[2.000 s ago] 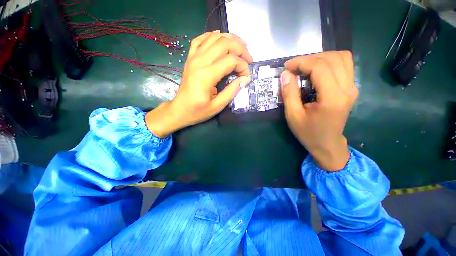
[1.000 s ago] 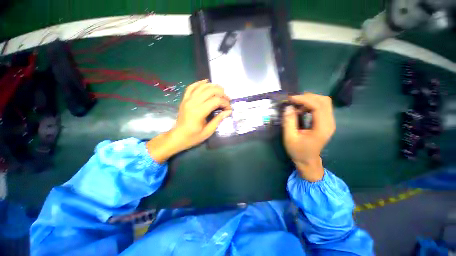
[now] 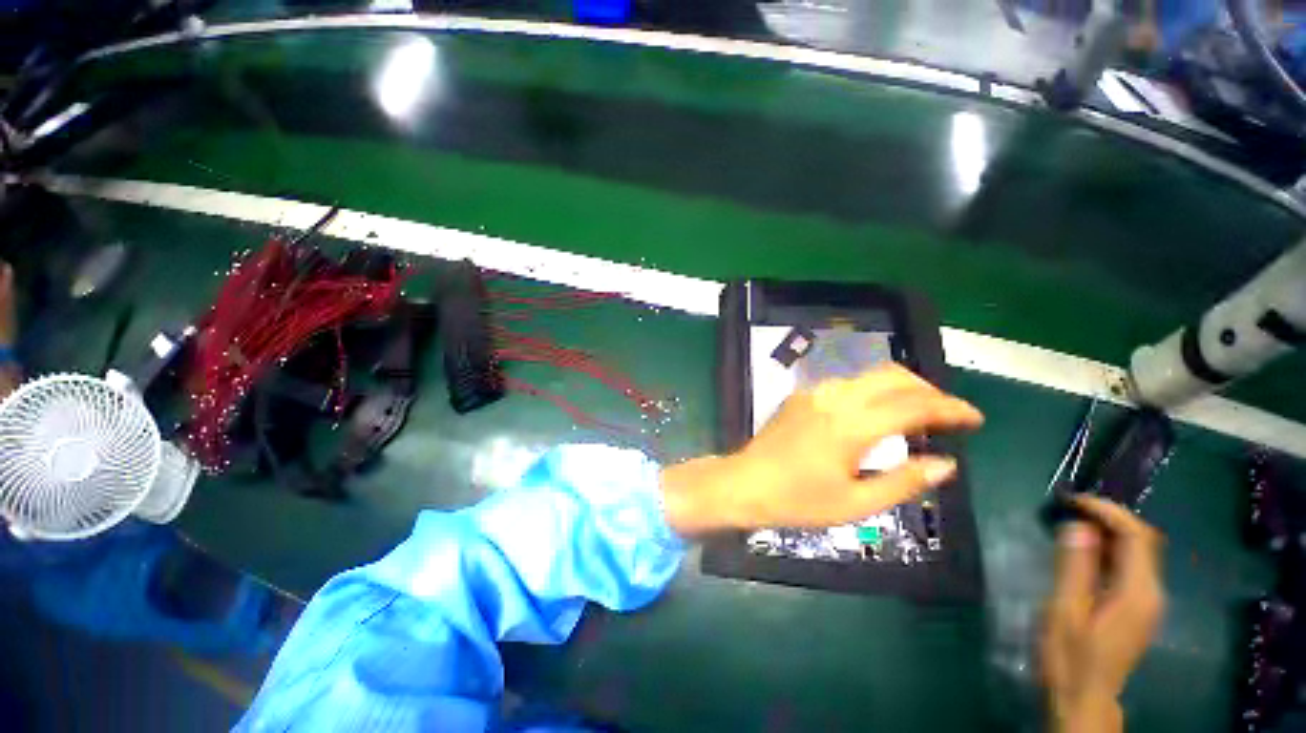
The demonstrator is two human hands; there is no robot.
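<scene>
The black open unit (image 3: 728,351) lies on the green bench. Its circuit board (image 3: 869,539), with a green spot, is at the near end. The silver panel (image 3: 774,390) is partly hidden under my left hand. A small black module (image 3: 794,344) lies on the panel's far left corner. My left hand (image 3: 824,455) is over the unit, thumb and fingers apart, with nothing seen in it. My right hand (image 3: 1100,594) is right of the unit, slightly blurred, with a small dark part (image 3: 1063,510) between its fingertips.
A white fan (image 3: 79,455) stands at left. Red wires (image 3: 287,322) and a black bar (image 3: 466,337) lie left of the unit. At right are another black bar (image 3: 1134,458), thin metallic prongs (image 3: 1071,447), a white arm (image 3: 1239,337) and small dark parts (image 3: 1268,644).
The view has shifted, showing the fan and conveyor. My left hand has left the board's edge and is over the panel. My right hand has moved off the unit to the right.
</scene>
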